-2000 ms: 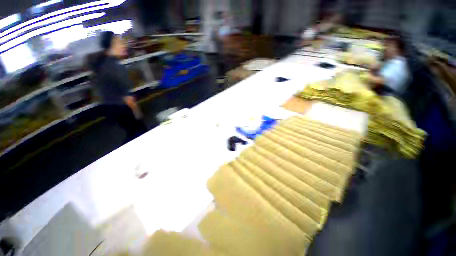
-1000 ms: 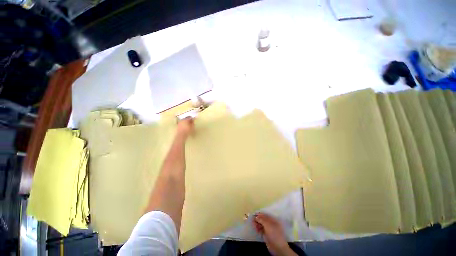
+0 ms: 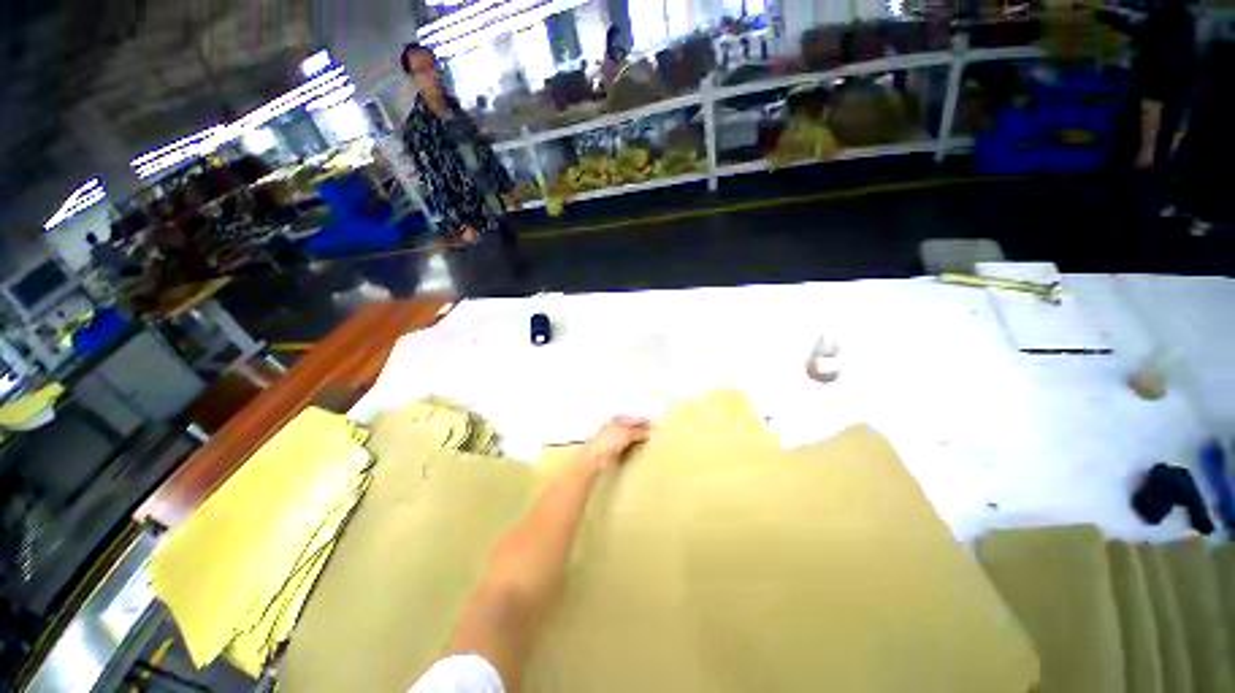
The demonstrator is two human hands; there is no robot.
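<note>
A large khaki leather panel [image 3: 799, 542] lies in front of me, with its notched far edge on the white top. My left hand [image 3: 620, 440] is at its far left edge, fingers curled on the leather; the fingertips are not clear. My right hand is out of the picture. The khaki pile [image 3: 406, 569] is on the left, partly under my forearm. The staggered row of khaki panels [image 3: 1043, 596] is at the lower right, cut off by the picture edge.
Bright yellow panels [image 3: 264, 521] are stacked at the left. A black rounded object [image 3: 540, 329], small bottle [image 3: 822, 360], pale pot [image 3: 1149, 379] and black crumpled item [image 3: 1173, 497] are on the table [image 3: 921, 406]. A person [image 3: 458, 156] stands beyond the table.
The view has swung up to show the floor beyond the table. My right hand, seen near the front edge a second ago, has left the picture. My left hand is still at the panel's far edge.
</note>
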